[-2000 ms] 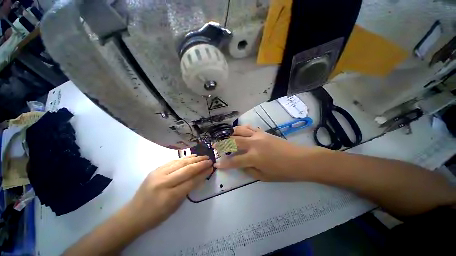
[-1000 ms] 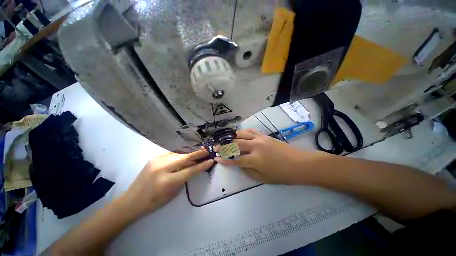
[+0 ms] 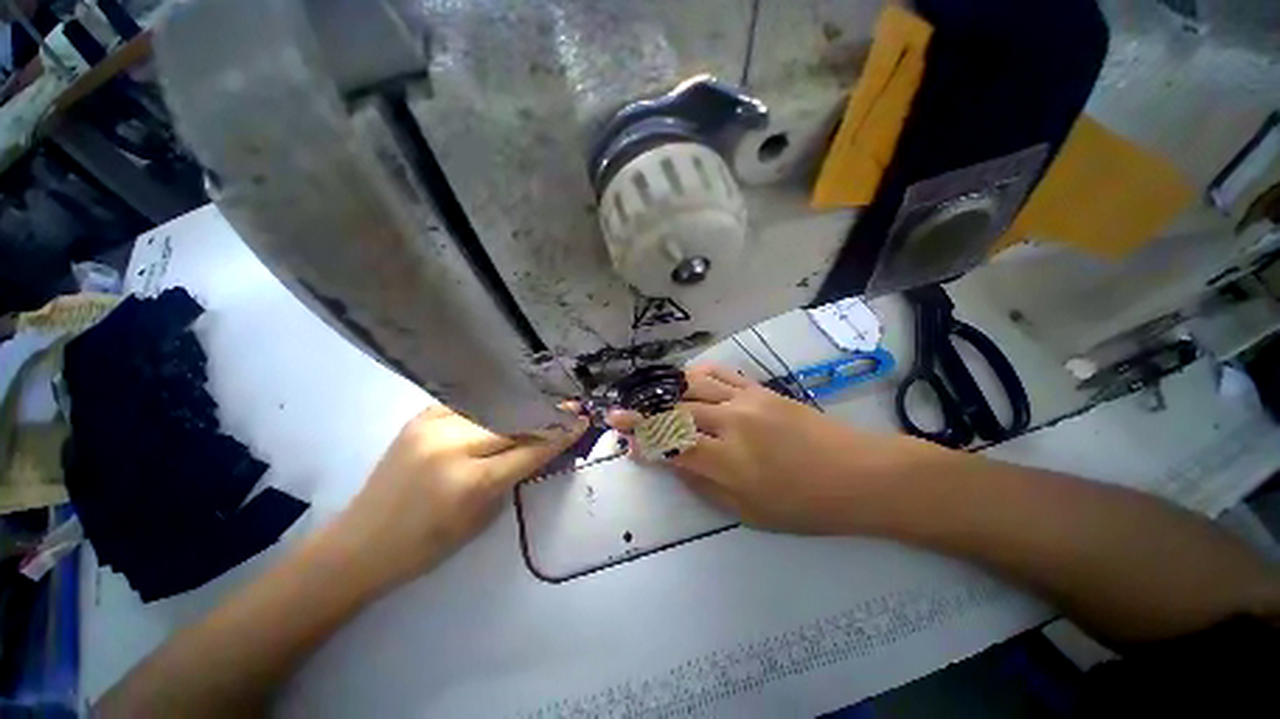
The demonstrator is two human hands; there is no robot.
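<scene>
A small dark fabric piece (image 3: 587, 444) lies at the needle area under the off-white sewing machine head (image 3: 520, 169), mostly hidden by fingers. My left hand (image 3: 449, 471) holds its left side with the fingertips, partly behind the head. My right hand (image 3: 751, 443) is at the right of the presser foot area, its fingertips beside the beige-yellow block (image 3: 665, 433); whether they touch the fabric is unclear. The needle plate and bed (image 3: 625, 527) show in front of the fingers.
A fanned black stack of pieces (image 3: 155, 443) lies at left. Light blue snips (image 3: 849, 371), black shears (image 3: 969, 372) and a paper label (image 3: 848, 325) lie right of the needle. A printed ruler (image 3: 786, 646) runs along the front edge. A black strap (image 3: 969, 127) hangs on the head.
The view has shifted and the machine head looks nearer. My left fingers have moved farther in beside the needle area. Less of the dark piece shows in front of the fingertips.
</scene>
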